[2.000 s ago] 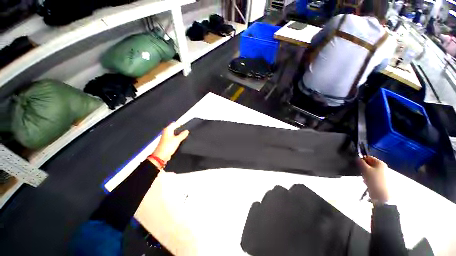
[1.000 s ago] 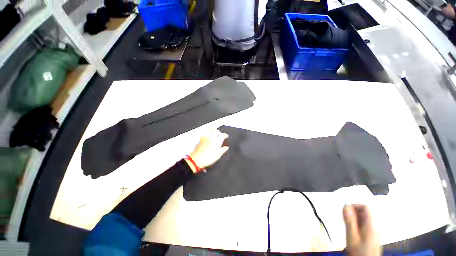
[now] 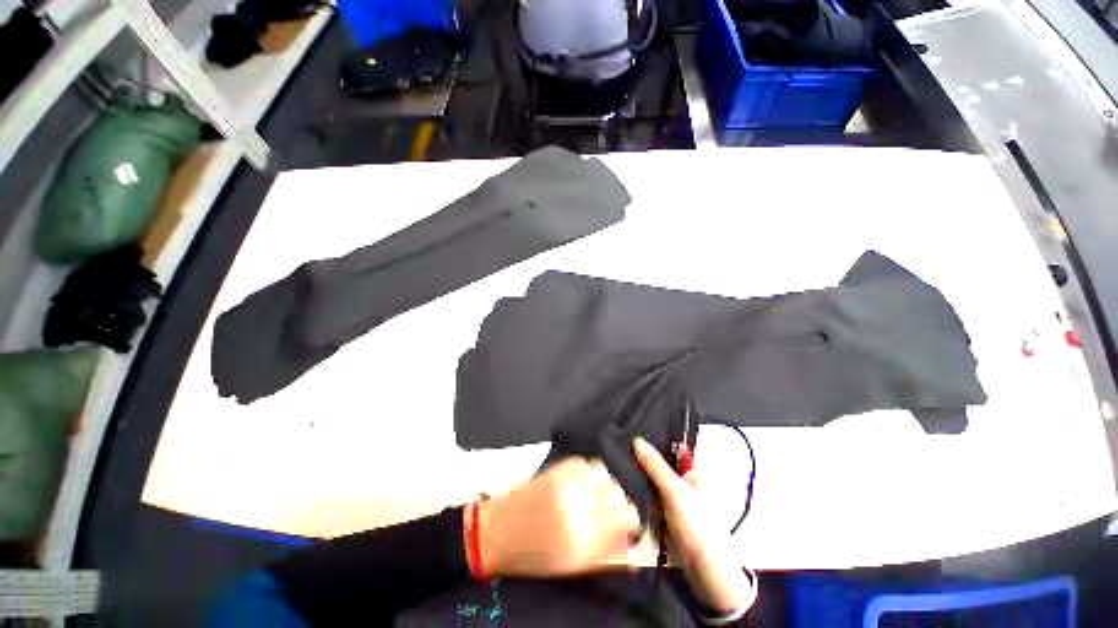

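Note:
A pile of dark grey fabric panels (image 3: 760,356) lies on the white table at centre right. My left hand (image 3: 558,518) is closed on the near edge of the top panel, which is gathered into folds. My right hand (image 3: 689,528) is beside it at the gathered cloth, holding the snips (image 3: 684,456); their red part and thin black cord show, the blades are hard to make out. Another dark panel (image 3: 429,264) with a long slit line lies flat at upper left, apart from the pile.
The white table (image 3: 307,478) has red marks at its right edge. A blue crate (image 3: 785,92) with dark pieces stands beyond it, another blue crate (image 3: 969,604) at the near right. A seated person (image 3: 576,43) is beyond the table. Shelves with green sacks (image 3: 117,184) are at left.
My left hand has moved down and right and pulled the top panel's near edge into folds. My right hand has come left to it with the snips. The upper-left panel lies as before.

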